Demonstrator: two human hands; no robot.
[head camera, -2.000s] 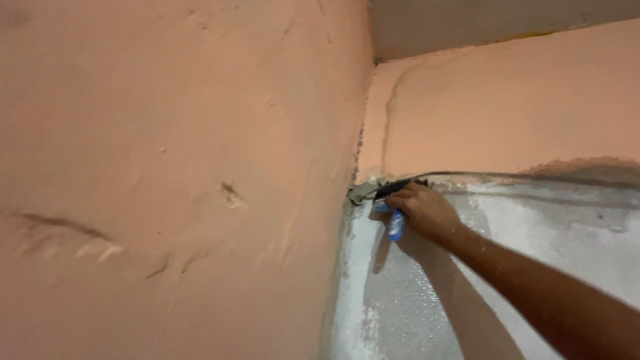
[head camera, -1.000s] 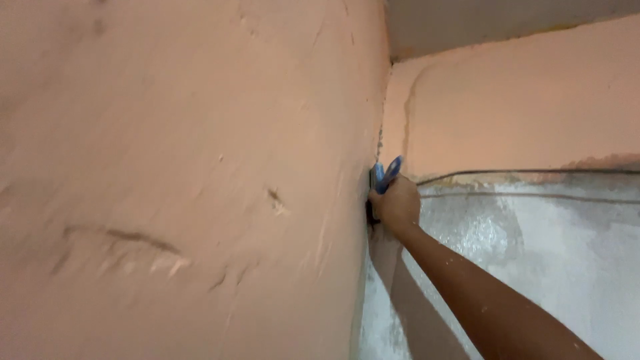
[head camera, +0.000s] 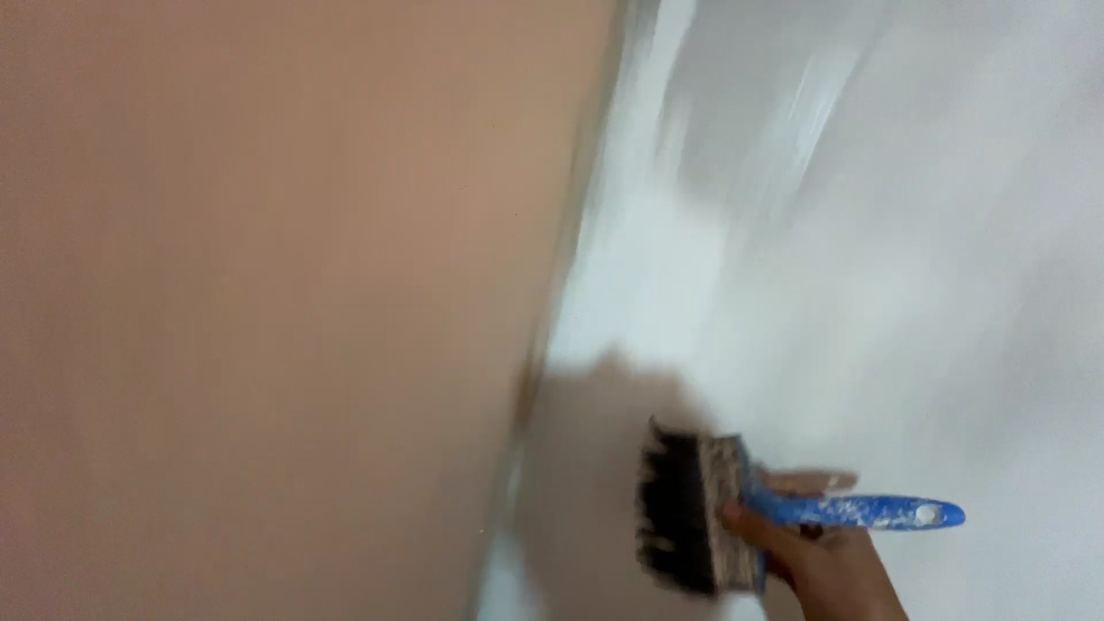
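Observation:
A wide paintbrush (head camera: 724, 509) with black bristles and a paint-spattered blue handle is in my right hand (head camera: 815, 548), at the lower right. My fingers and thumb grip it around the base, and the handle points right. The bristles face left toward the corner, over a dark shadow on the white-coated wall (head camera: 793, 345). Whether they touch the wall cannot be told. My left hand is out of view.
A peach-painted wall (head camera: 276, 302) fills the left side. It meets the whitish wall along a slanting corner line (head camera: 565, 250) with a brownish edge. The surfaces are blurred.
The view has swung down along the corner, so the ceiling and cable are out of sight. My right hand has left the upper part of the corner, still holding the brush.

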